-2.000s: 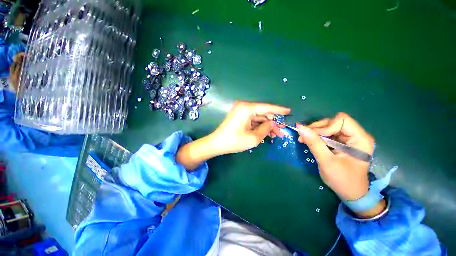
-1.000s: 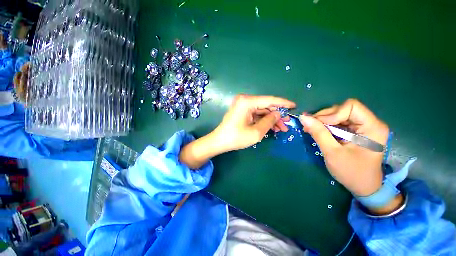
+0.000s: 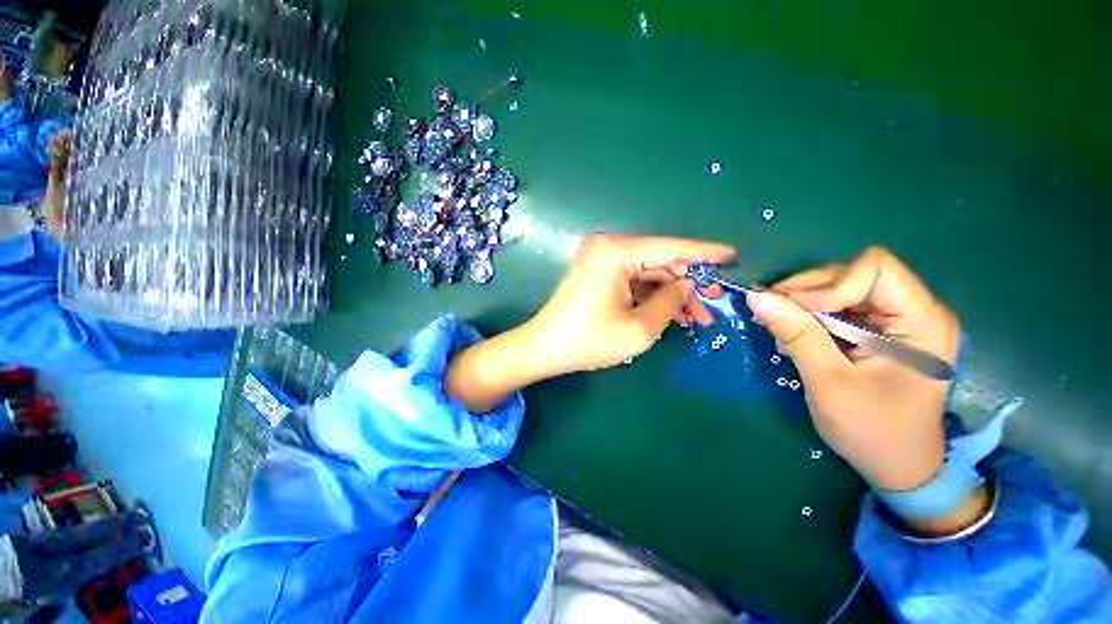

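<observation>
My left hand (image 3: 622,299) pinches a small round module (image 3: 702,276) between thumb and fingers, above the green mat. My right hand (image 3: 860,360) holds silver tweezers (image 3: 888,346) pen-like. The tweezers' tip points left and meets the module; whether it grips anything is too small to tell. A blue sheet (image 3: 726,372) with rows of pale dots lies below the fingers, partly hidden by them. Tiny white rings (image 3: 788,384) lie around it on the mat. A loose heap of small silver-dark round parts (image 3: 445,195) lies left of my left hand.
A tall stack of clear blister trays (image 3: 201,171) stands at the far left. A lower flat tray (image 3: 238,469) with a blue-and-white label lies beside my left sleeve. Another person's blue sleeve (image 3: 61,323) shows at the left edge. A thin cord hangs from my right wrist strap (image 3: 933,488).
Both hands, with the module and the tweezers, sit slightly further right in the picture. The tweezers' tip stays at the module. The whole view has shifted a little.
</observation>
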